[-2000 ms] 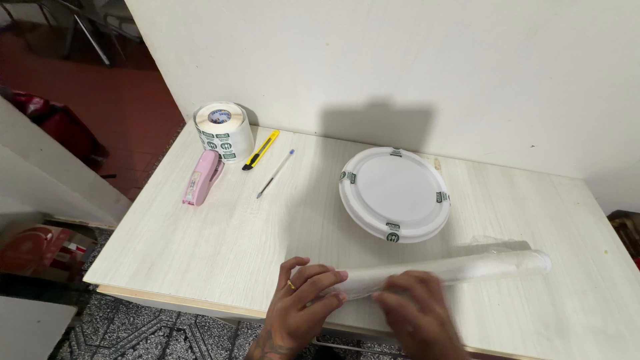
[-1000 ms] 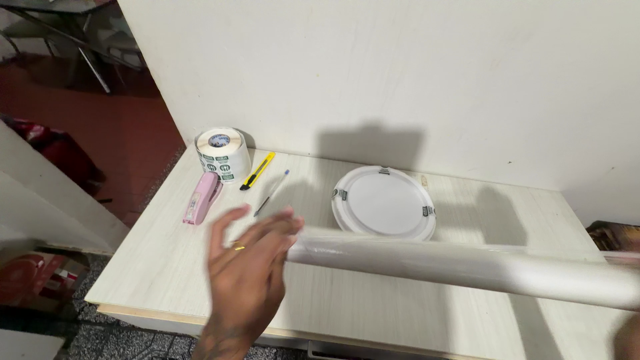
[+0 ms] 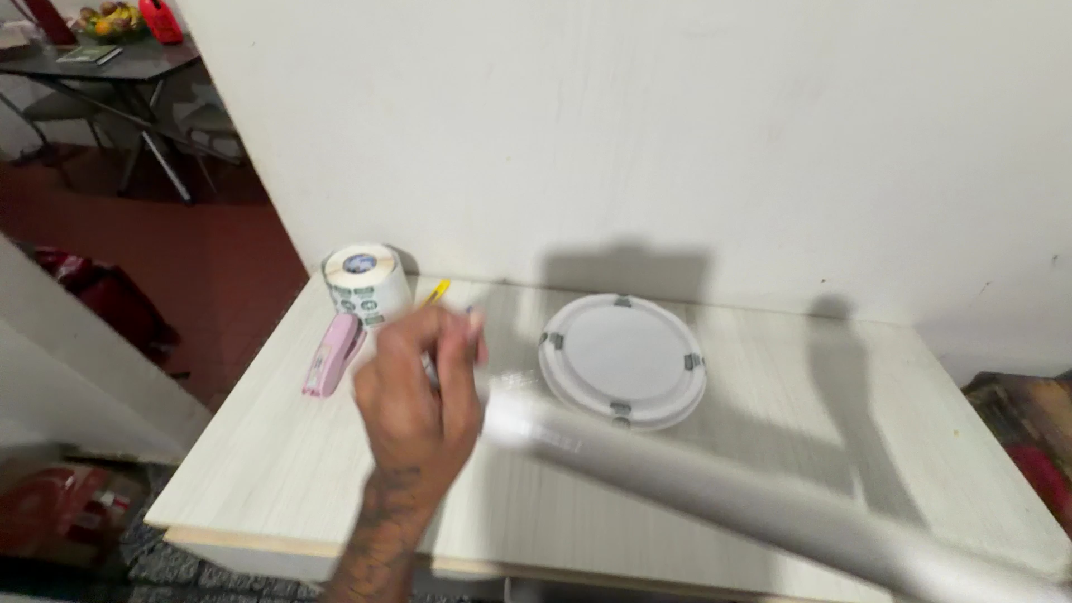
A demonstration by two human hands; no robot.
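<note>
My left hand (image 3: 423, 389) is raised over the worktop with its fingers curled, close to the near-left end of a roll of clear plastic film (image 3: 687, 473). Blur hides whether the fingers pinch the film. The roll slants down to the lower right corner, above the worktop. My right hand is out of view. Behind the roll, a round white lidded container or stacked plates (image 3: 624, 360) bears several dark green stickers at its rim. At the left stand a roll of printed stickers (image 3: 368, 289) and a pink stapler (image 3: 335, 356). A yellow utility knife (image 3: 438, 291) is partly hidden behind my left hand.
The pale wood-grain worktop (image 3: 276, 469) meets a white wall (image 3: 586, 151) at the back. A dark table (image 3: 142, 60) with a fruit bowl stands far off at the upper left. Stored items (image 3: 1017, 419) lie beyond the worktop's right edge.
The film roll, earlier low over the near part of the worktop between both hands, has been raised and now slants down rightward. My right hand has gone out of view at the right.
</note>
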